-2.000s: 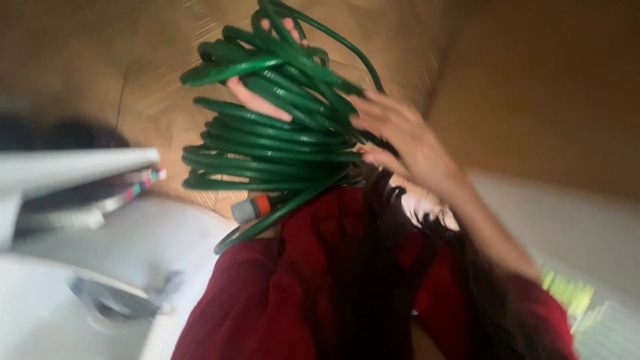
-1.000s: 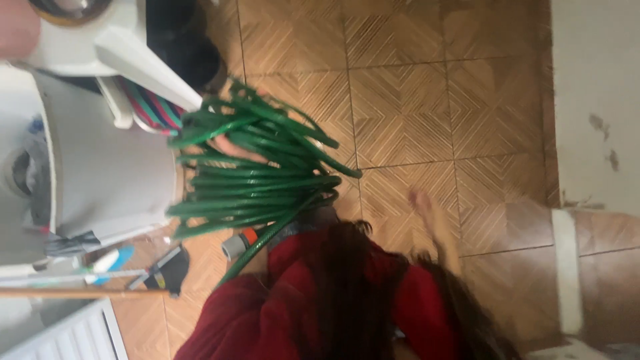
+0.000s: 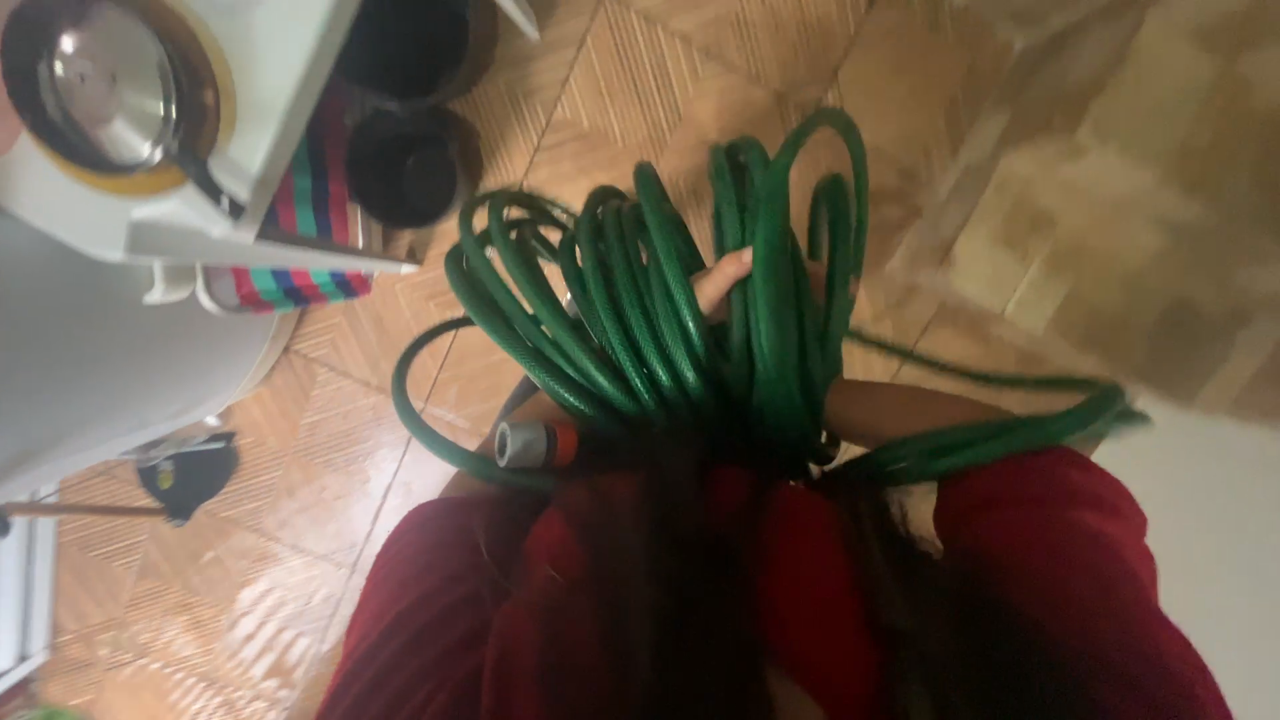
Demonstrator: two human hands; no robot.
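Note:
A coiled green hose (image 3: 640, 300) fills the middle of the view, its many loops bunched together in front of my body. The thumb or a finger of my left hand (image 3: 722, 283) shows between the loops, closed around part of the coil; the rest of that hand is hidden. My right forearm reaches in from the right behind the coil. Some skin of my right hand (image 3: 818, 280) seems to show between the right loops, its grip hidden. A grey and orange hose connector (image 3: 535, 444) lies at the coil's lower left. More hose hangs over the right forearm.
A steel frying pan (image 3: 110, 85) sits on a white surface (image 3: 290, 130) at upper left. Near it are dark round containers (image 3: 405, 165) and striped cloth (image 3: 300, 285). A dark dustpan-like object (image 3: 188, 472) lies on the tiled floor (image 3: 330, 440).
My right hand, apart from the hose one second ago, is now in or behind the coil. The loops have spread wider, and hose now drapes over the right forearm. The view has shifted.

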